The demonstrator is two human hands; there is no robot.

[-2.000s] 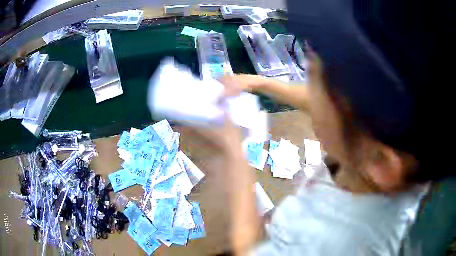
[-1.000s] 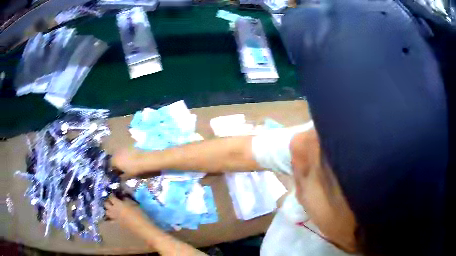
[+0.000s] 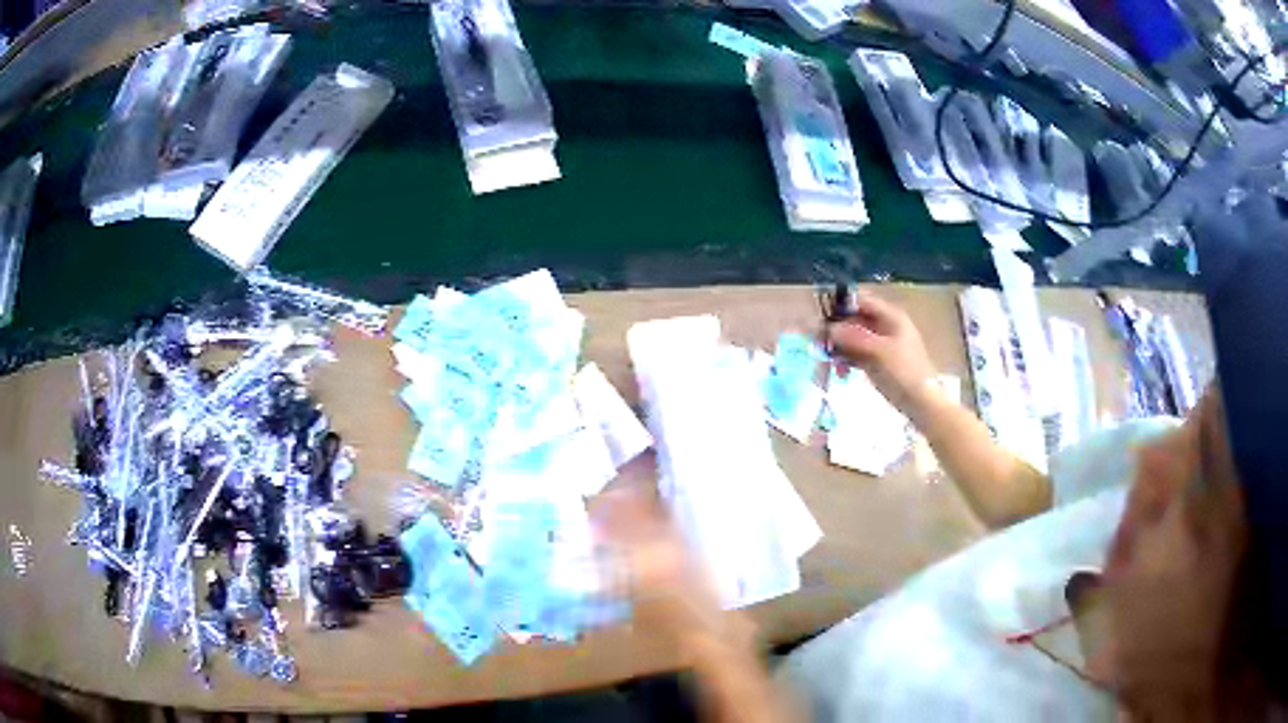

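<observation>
Neither of my own hands is in view. A loose heap of light blue and white leaflets [image 3: 487, 381] lies on the brown bench. To its left is a tangled heap of clear tubed pieces with dark parts [image 3: 205, 494]. Long white cartons [image 3: 720, 466] lie to the right of the leaflets. Another person's hand [image 3: 879, 343] holds a small dark item [image 3: 839, 300] above a smaller group of leaflets [image 3: 795, 389]. That person's other hand [image 3: 657, 558] is blurred, between the leaflets and the cartons; whether it holds anything cannot be told.
A dark green conveyor belt [image 3: 636, 156] carries clear-covered packs [image 3: 495, 99] behind the bench. More white boxes [image 3: 1003, 374] and slim dark-and-clear items [image 3: 1161, 353] lie at the bench's right. The other person's dark cap [image 3: 1243, 325] fills the right edge. A black cable [image 3: 975, 184] hangs at upper right.
The other person's hands have left the tangled heap and moved right, one now with a small dark item. The cap has moved right, uncovering more bench. The packs appear farther right in view.
</observation>
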